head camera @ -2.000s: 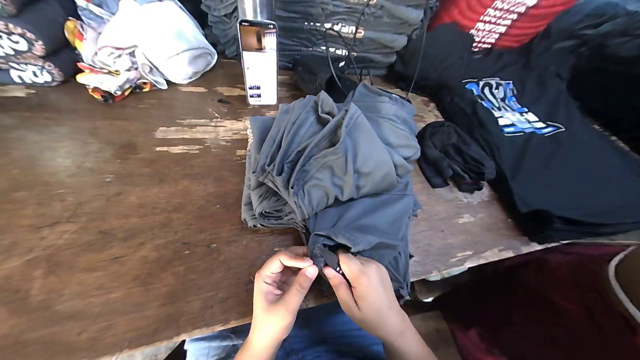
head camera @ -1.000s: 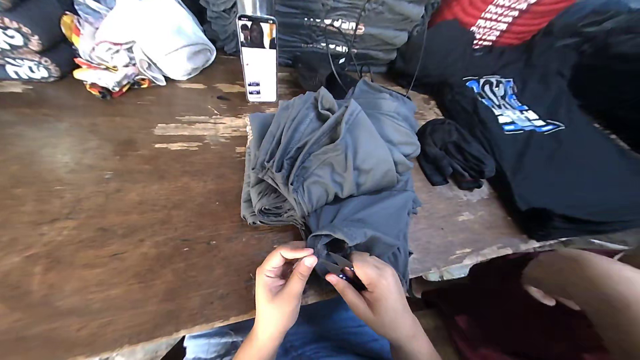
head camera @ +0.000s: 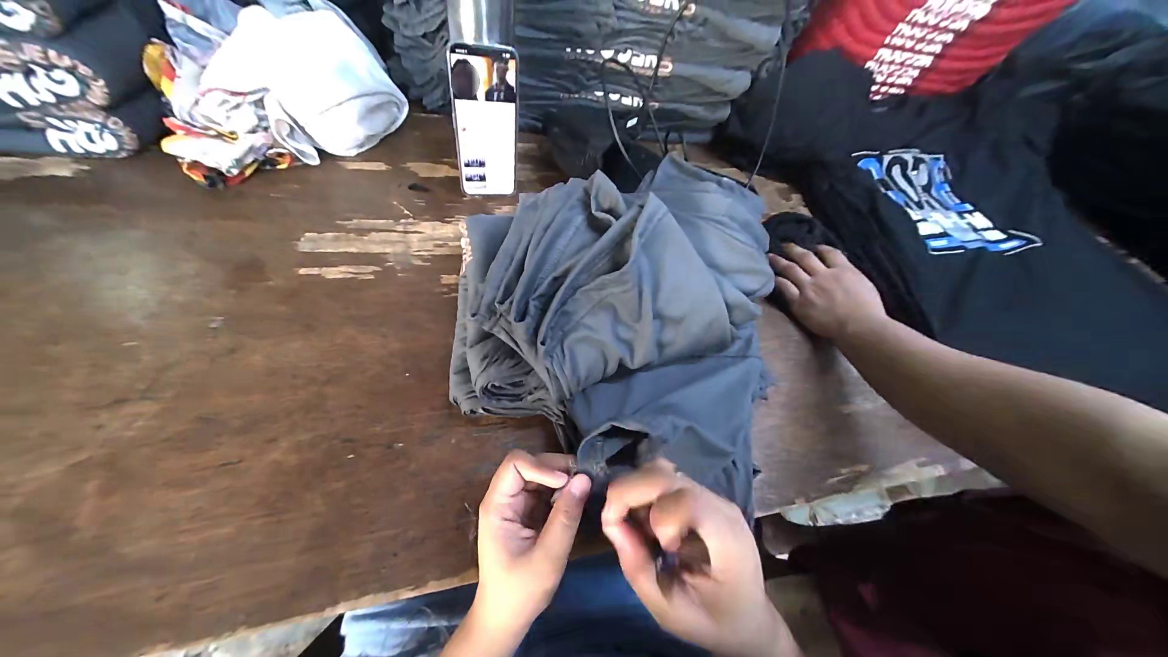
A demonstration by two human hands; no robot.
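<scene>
A pile of grey garments [head camera: 630, 292] lies on the wooden table, with a darker grey piece hanging toward me over the near edge. My left hand [head camera: 529, 529] pinches the rim of that piece's small ribbed opening [head camera: 595, 456] between thumb and forefinger. Just right of the opening is my right hand [head camera: 684, 547], blurred, with curled fingers around a small dark object [head camera: 668, 561] that is mostly hidden; I cannot tell what it is. Whether its fingertips touch the cloth cannot be told.
Another person's hand [head camera: 830, 292] rests on a bunched black cloth [head camera: 794, 233] at the right. A phone [head camera: 484, 123] stands upright behind the grey pile. Black printed shirts [head camera: 1004, 301] lie at right, white cloth [head camera: 310, 78] at back left. The wooden table [head camera: 228, 365] has worn patches.
The other person's arm has come in from the right, and its hand now lies on the black cloth. My right hand's fingers have shifted at the opening; my left hand keeps its pinch.
</scene>
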